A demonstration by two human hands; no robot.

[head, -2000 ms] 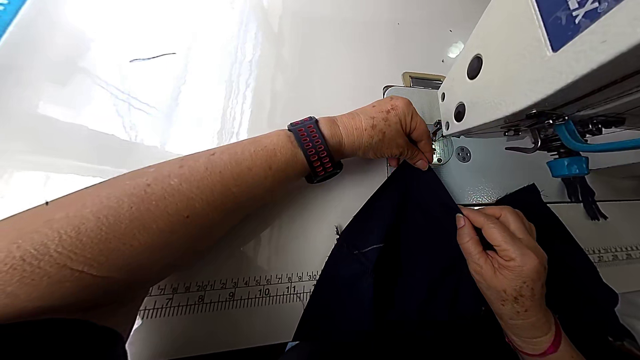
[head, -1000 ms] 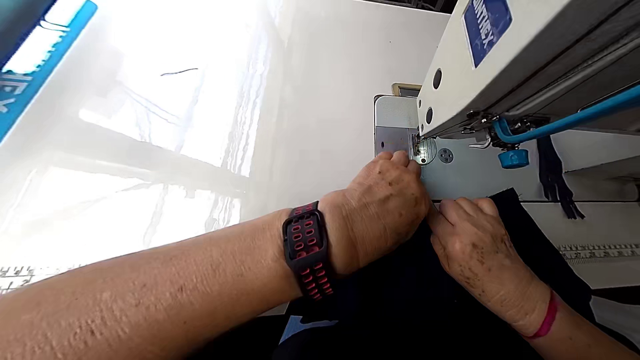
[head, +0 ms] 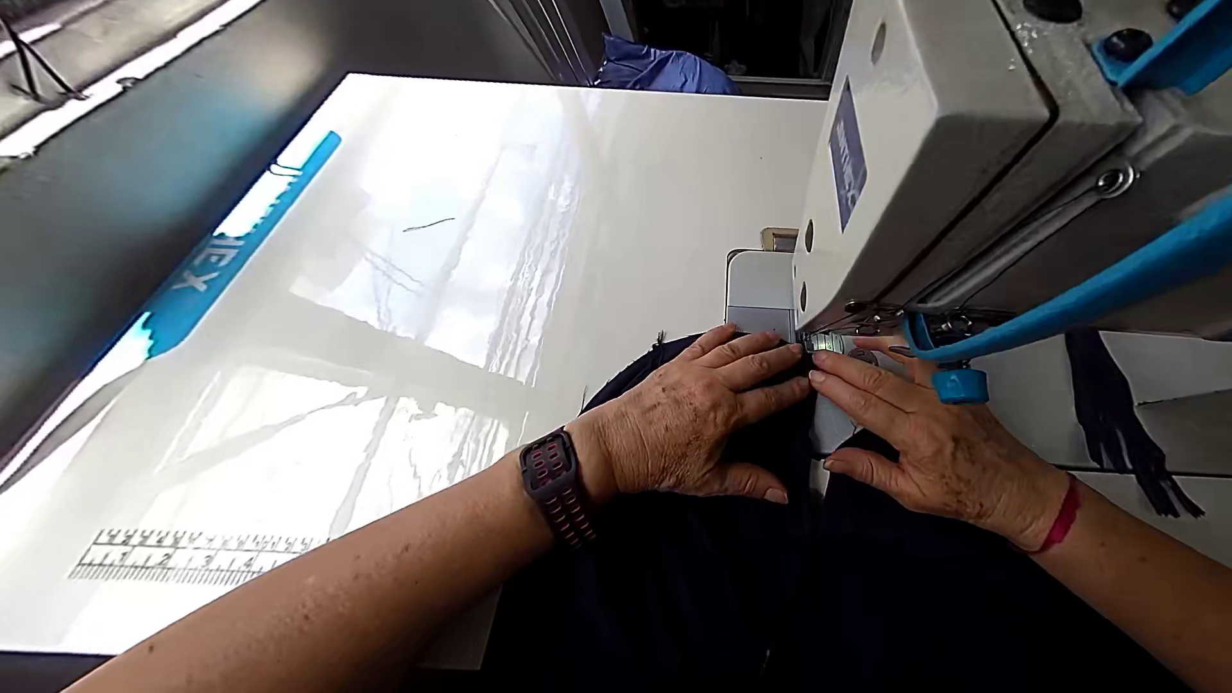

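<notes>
Dark navy fabric (head: 674, 587) lies on the sewing machine's bed and hangs over the table's front edge. My left hand (head: 698, 419), with a dark watch at the wrist, rests flat on it just left of the presser foot (head: 823, 342), fingers slightly spread. My right hand (head: 929, 443) is on the other side, its fingertips at the fabric's edge and near the foot; a red band circles that wrist. Above both hands is the white head of the sewing machine (head: 895, 154). The needle is too small to make out.
A blue curved bar (head: 1088, 298) crosses above my right hand. Dark fabric strips (head: 1116, 423) hang at the right. On the glossy white table (head: 654, 192) are a printed ruler scale (head: 192, 558) and a loose thread (head: 428, 225). Blue material (head: 664, 69) shows behind the table.
Earlier my fingers pinched the fabric's edge; now my left hand lies flat on the fabric and my right hand has come up beside the presser foot. The view has shifted to show more table.
</notes>
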